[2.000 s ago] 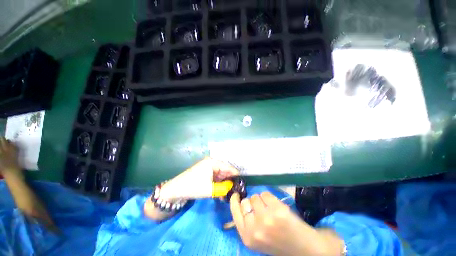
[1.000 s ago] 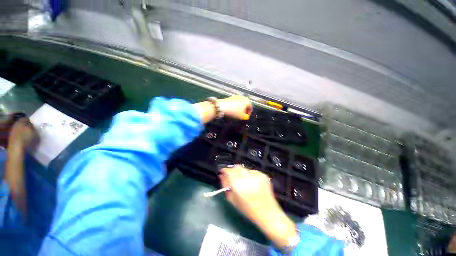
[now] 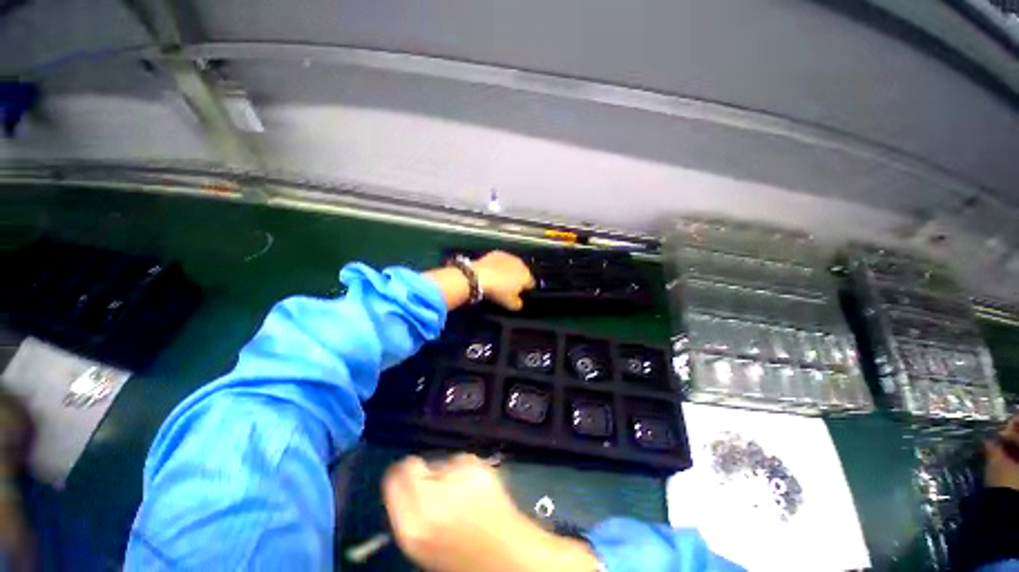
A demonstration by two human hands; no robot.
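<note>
The black foam tray (image 3: 559, 441) lies in front of me, with black housings such as this one (image 3: 527, 402) in its pockets. My left hand (image 3: 503, 279), with a beaded bracelet at the wrist, reaches to the left end of another black tray (image 3: 592, 279) behind it. Its fingertips are turned away, so I cannot tell if they hold anything. My right hand (image 3: 447, 514) is blurred, just in front of the near tray's front edge. The pale end of a thin tool (image 3: 369, 545) sticks out at its lower left. A small pale ring (image 3: 544, 506) lies on the green bench.
White paper (image 3: 827, 492) with a pile of dark rings (image 3: 760, 475) lies at the right. Clear ridged blister trays (image 3: 765, 318) stand behind it. More black trays (image 3: 95, 296) and another paper (image 3: 39, 391) are at the left. Another person's hand (image 3: 1003, 453) shows at the right edge.
The view has risen from the near bench to the back. My left hand has gone from the housing at my lap to the rear tray. My right hand has moved off the near tray towards me.
</note>
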